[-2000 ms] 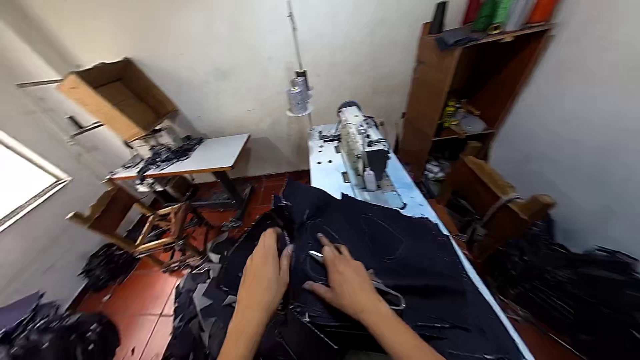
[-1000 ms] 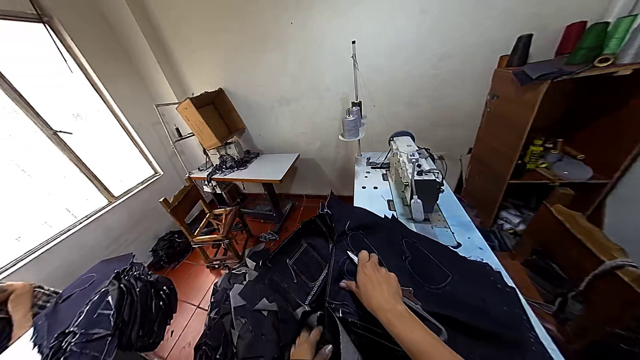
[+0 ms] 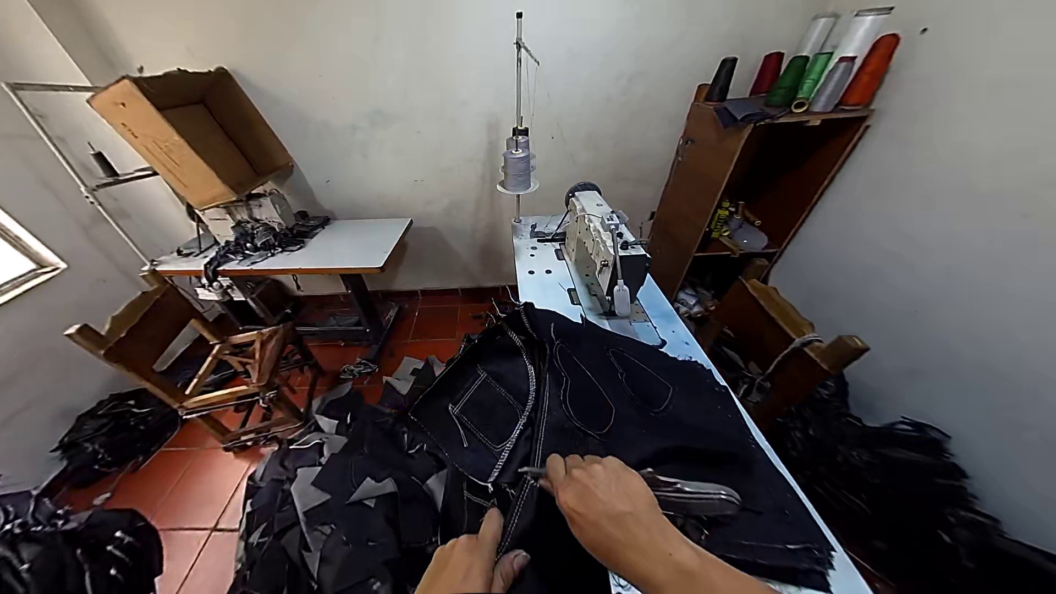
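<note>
Dark denim trouser pieces (image 3: 693, 412) with pale stitching lie over the near end of the sewing table (image 3: 846, 569). At the bottom centre my left hand (image 3: 474, 561) pinches the denim beside a stitched seam. My right hand (image 3: 602, 503) is closed around a pair of metal scissors (image 3: 693, 495); their handle sticks out to the right of the hand and a narrow tip shows at its left, over the seam. A patch pocket (image 3: 487, 408) outlined in stitches is left of the seam. Beyond the fabric stands an industrial sewing machine (image 3: 606, 247).
A heap of dark cut pieces (image 3: 346, 503) lies left of my hands. Wooden chairs stand at left (image 3: 239, 363) and right (image 3: 763, 322). Behind are a second sewing table (image 3: 330, 247) with a cardboard box (image 3: 194, 136) above it, and a wooden cabinet (image 3: 701, 173) with thread cones. A dark fabric pile (image 3: 924, 487) lies at right.
My left hand has moved down the seam toward the bottom of the view since two seconds ago. My right hand still holds the scissors over the denim. The view has swung left and back.
</note>
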